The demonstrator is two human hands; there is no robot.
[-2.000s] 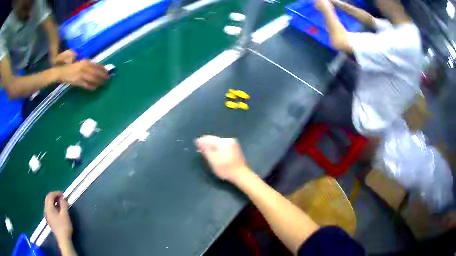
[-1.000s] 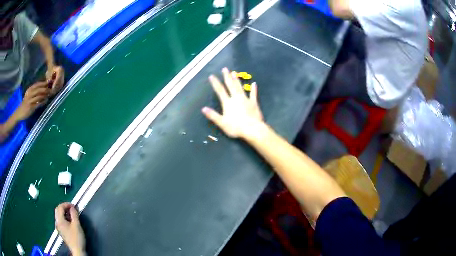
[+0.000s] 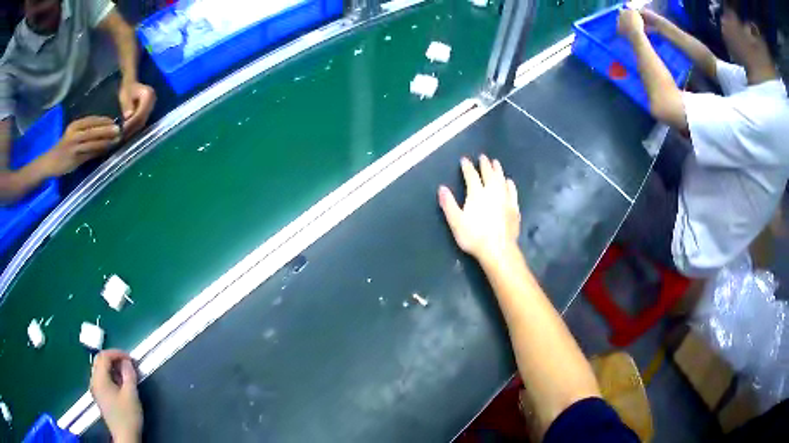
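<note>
My right hand (image 3: 487, 212) lies palm down on the dark bench top (image 3: 346, 363), fingers spread, with no part visible in it. Whatever is under the palm is hidden. My left hand (image 3: 118, 394) is at the lower left by the pale metal rail (image 3: 285, 232), fingers curled with a dark gap between thumb and fingers; whether it holds something cannot be told. White units with thin parts sticking out, such as this white unit (image 3: 116, 292), lie on the green conveyor belt (image 3: 259, 164) beyond my left hand.
A small scrap (image 3: 420, 299) and tiny bits lie on the bench. A metal post (image 3: 509, 52) stands at the rail. A person (image 3: 735, 147) works over a blue bin (image 3: 606, 65) at upper right; another person (image 3: 78, 143) is across the belt. A red stool (image 3: 636, 294) stands beside the bench.
My right hand has gone from loosely closed to spread flat and moved farther up the bench. The yellow parts seen earlier no longer show. The view has shifted; my left hand stays by the rail.
</note>
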